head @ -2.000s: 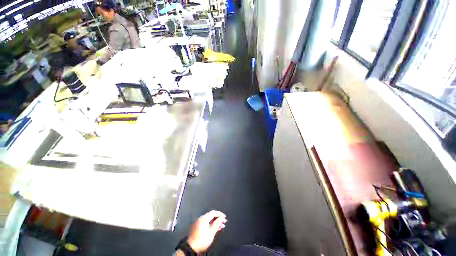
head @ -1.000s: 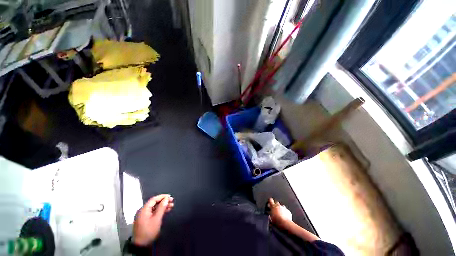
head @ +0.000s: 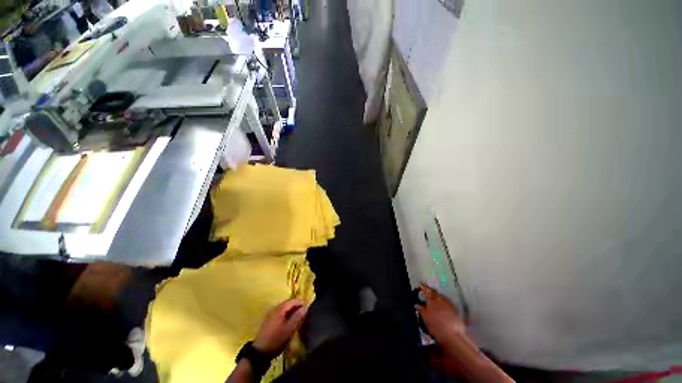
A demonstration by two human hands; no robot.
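Observation:
My left hand [head: 283,325], with a dark band at the wrist, shows at the bottom centre in front of the edge of a stack of yellow sheets [head: 217,310]. Its fingers are loosely curled. Nothing shows in it, and touch with the sheets cannot be told. A second yellow stack [head: 273,209] lies just beyond. My right hand [head: 441,314] is low on the right, beside the pale wall or cabinet side. A small dark patch shows at its fingertips; whether it is a held thing cannot be told.
A white work table [head: 168,206] with a sewing-type machine [head: 60,127] stands on the left. A dark floor aisle [head: 329,97] runs ahead between the tables and the pale wall [head: 568,187]. A panel with a frame [head: 400,120] is on the wall side. More benches stand farther off.
The view has moved forward along the aisle, past the blue bin and dustpan. The yellow stacks are now close at lower left. Both hands have stayed low in the picture.

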